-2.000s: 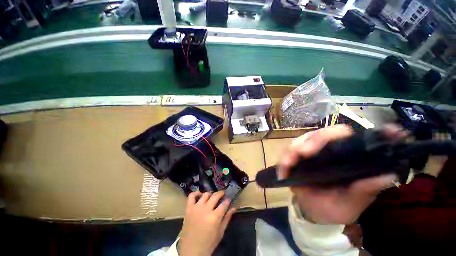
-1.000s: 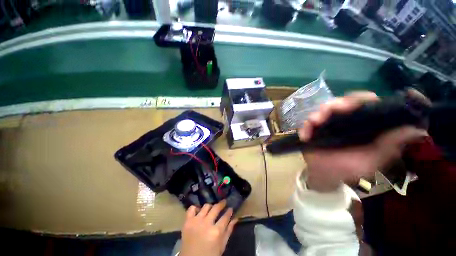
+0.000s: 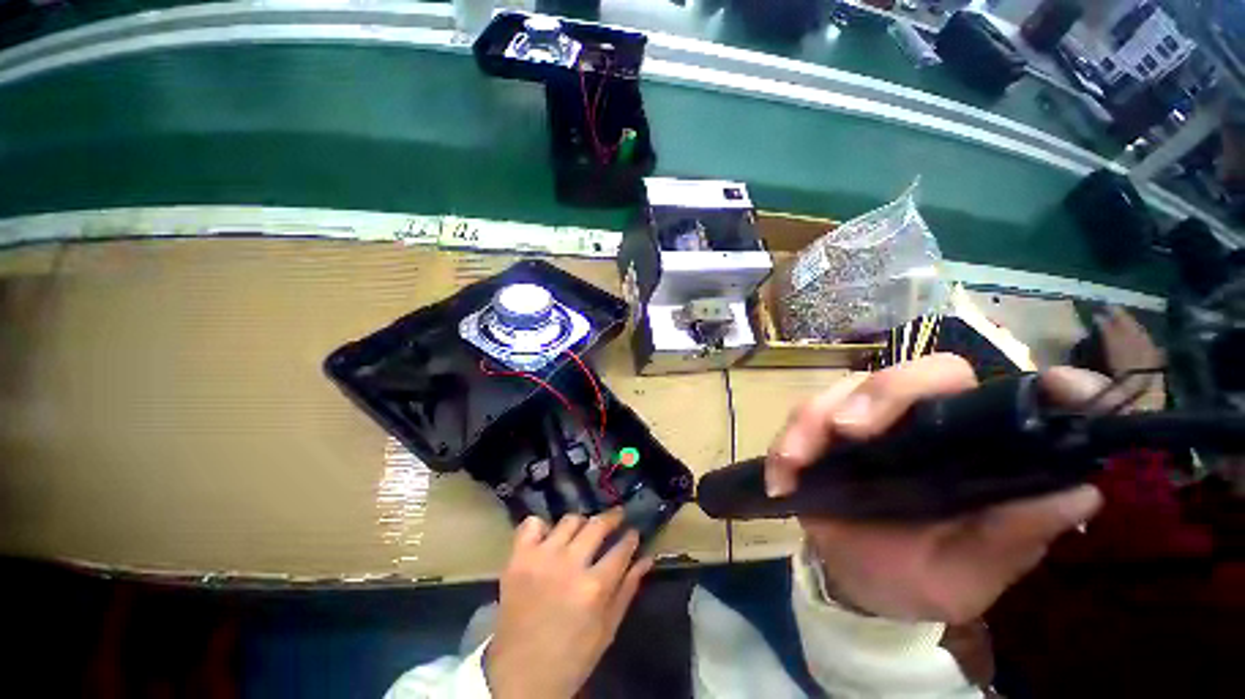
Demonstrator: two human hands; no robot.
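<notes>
My right hand (image 3: 915, 492) grips the black electric screwdriver (image 3: 874, 458), held level with its tip at the right corner of the rear shell (image 3: 574, 471). Whether the tip touches is not clear. My left hand (image 3: 567, 587) lies on the shell's near edge, fingertips inside over dark parts. A green part (image 3: 628, 456) shows in the shell. The front panel (image 3: 410, 382) lies open against the shell, with a silver-white speaker driver (image 3: 523, 321) and red wires (image 3: 597, 389) running between the halves.
The screw feeder (image 3: 696, 280) stands behind, beside a cardboard tray (image 3: 826, 357) with a bag of screws (image 3: 867, 280). Dark pads (image 3: 980, 335) lie at right. Another open housing (image 3: 597, 130) is on the green belt (image 3: 301, 137). Another person's hand (image 3: 1126, 341) shows at right.
The screwdriver went from the shell's corner to near the feeder, then came back to the corner. My left hand stays on the shell. The belt housing appears farther right and higher in view.
</notes>
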